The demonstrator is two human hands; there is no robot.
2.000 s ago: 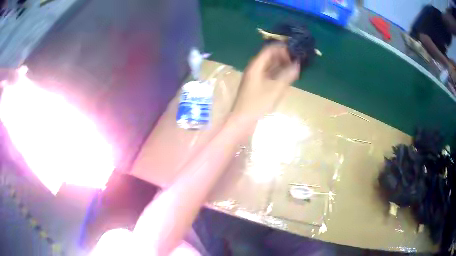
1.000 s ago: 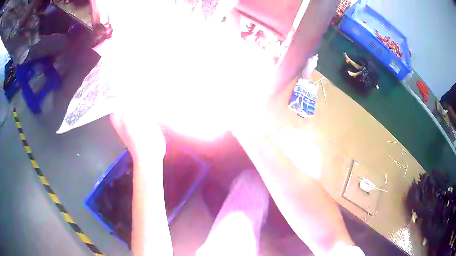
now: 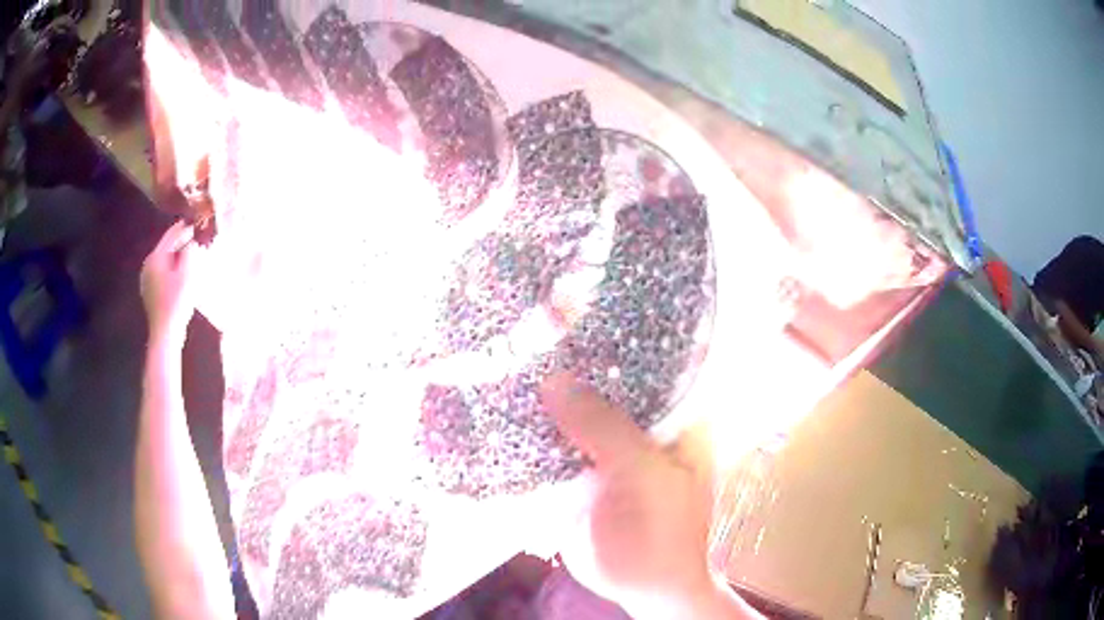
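A large pale sheet or bag (image 3: 509,363) with dark speckled, rounded patches fills the middle of the view, partly washed out by glare. My left hand (image 3: 166,273) is at its left edge and appears to grip it; its fingers are blurred by glare. My right hand (image 3: 648,515) is at the sheet's lower right, with one finger extended onto the speckled surface. Whether its other fingers grip the sheet cannot be told.
Brown cardboard (image 3: 835,484) covers the table at right, with a small white dish (image 3: 910,574) near swab-like sticks. Black jagged pieces (image 3: 1047,545) lie at the right edge. A person (image 3: 1077,285) is at far right. A blue stool (image 3: 36,315) and striped floor tape (image 3: 42,521) show at left.
The sheet now spreads across the view with its pattern visible, covering the lap bin and much of the table. My right hand has come up onto it; my left hand is farther left.
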